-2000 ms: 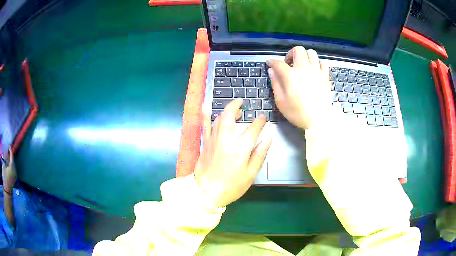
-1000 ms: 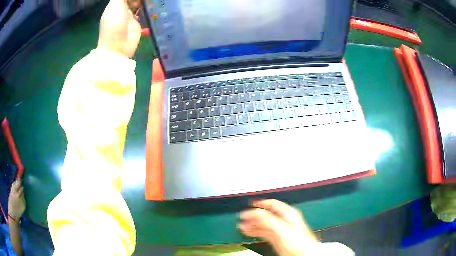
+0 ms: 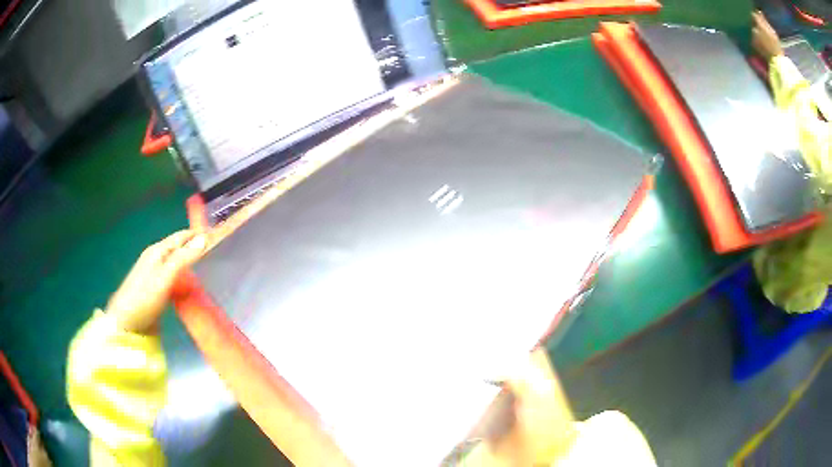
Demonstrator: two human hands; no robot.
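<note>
A closed laptop (image 3: 410, 237), silver-grey with a logo on its glossy lid, lies turned at an angle on a red-orange foam tray (image 3: 251, 369). My left hand (image 3: 150, 281) grips the tray's left corner. My right hand (image 3: 529, 410), blurred, holds the near right edge of the laptop and tray; its fingertips are partly hidden. Behind it, an open laptop (image 3: 274, 82) shows a white window; the closed one hides its keyboard deck.
Another closed laptop (image 3: 730, 119) lies on red-orange foam (image 3: 670, 137) at right, beside a person's yellow sleeve (image 3: 801, 109). More foam (image 3: 566, 13) stands at the back. The green bench (image 3: 82, 264) has a near edge; a blue stool-like object (image 3: 753, 333) is below it.
The view has swung. A closed laptop on foam is now before me, where an open one was. My left hand has left the screen's edge for the tray; my right hand now grips the near edge.
</note>
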